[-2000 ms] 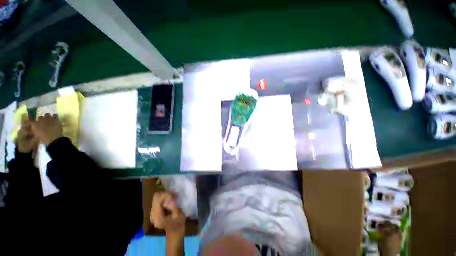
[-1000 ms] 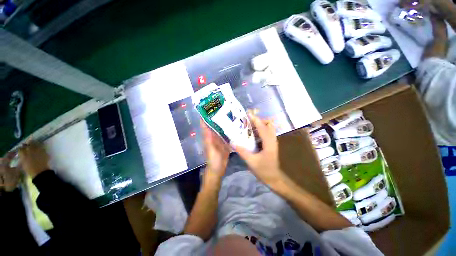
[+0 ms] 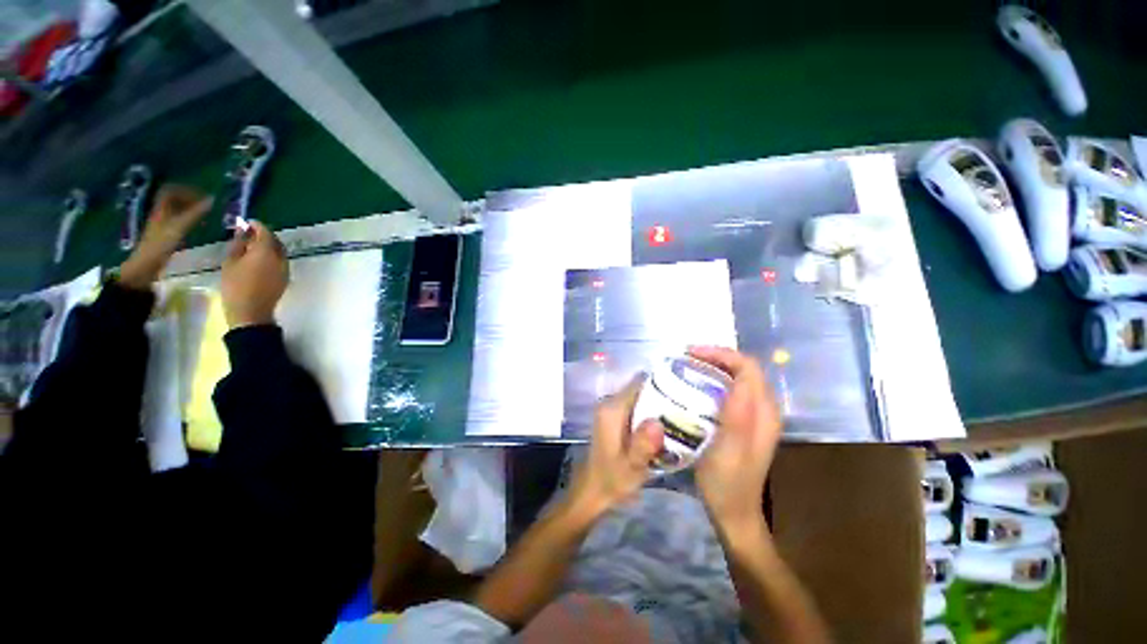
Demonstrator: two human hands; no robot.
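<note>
A white device [image 3: 681, 405] is held at the front edge of the printed sheets [image 3: 686, 306], its rounded end facing the camera. My left hand [image 3: 616, 450] grips its left side, with the thumb at the lower edge. My right hand [image 3: 745, 434] wraps its right side, with fingers over the top. No green board shows on it from this angle. The rest of the device is hidden behind the hands.
A smartphone [image 3: 430, 289] lies left of the sheets. A crumpled off-white bundle [image 3: 845, 252] lies at their right. Closed devices [image 3: 984, 208] lie on the bench at right. A carton [image 3: 840, 528] holds more devices. A neighbour's hand [image 3: 255, 273] is at left.
The device with its green board first lay on the sheets, then was in both hands with the board showing. Now it is turned, rounded end toward the camera, board out of sight.
</note>
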